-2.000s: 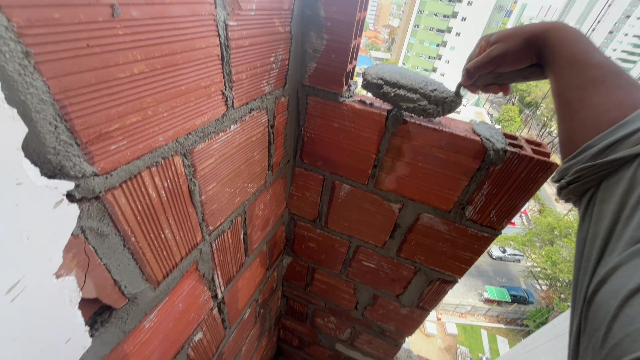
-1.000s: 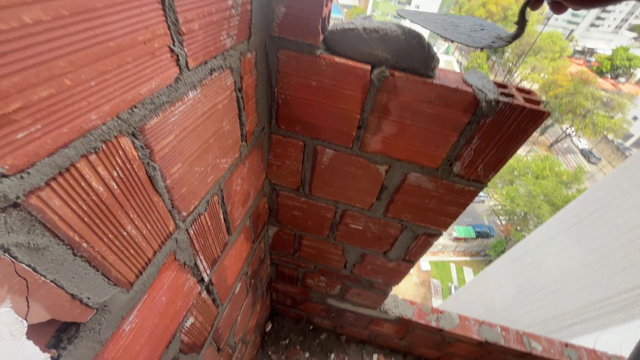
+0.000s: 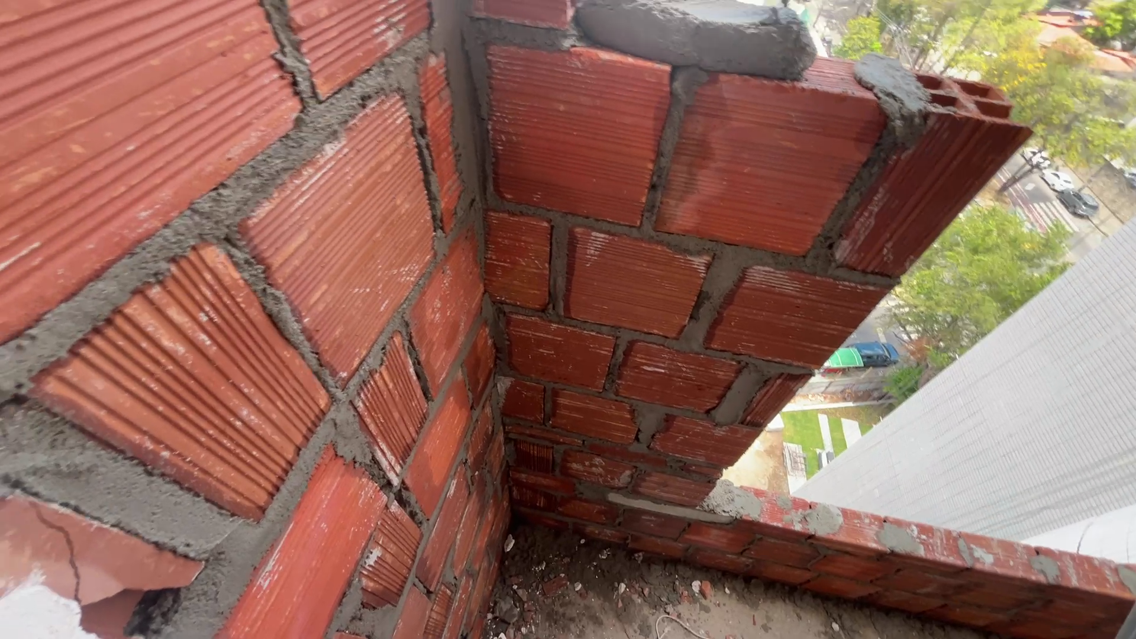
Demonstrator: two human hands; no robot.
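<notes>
Neither of my hands is in the head view now, and no trowel shows. A thick bed of wet grey mortar (image 3: 701, 34) lies along the top of the clay brick wall (image 3: 768, 164), close to the corner. To its right a smaller dab of mortar (image 3: 892, 87) covers the joint beside the end brick. That hollow clay brick (image 3: 932, 191) shows its open cells on top. The adjoining brick wall (image 3: 346, 231) rises on the left, its ribbed bricks set in rough grey joints.
A low brick parapet (image 3: 923, 537) runs right from the wall's foot. Rubble lies on the floor (image 3: 612, 590). Beyond the wall is a long drop to trees (image 3: 976, 275) and a street. A broken brick (image 3: 80, 550) sits lower left.
The hand with the trowel, over the wall top two seconds ago and at the upper right edge one second ago, has left the view. The view has swung down and right.
</notes>
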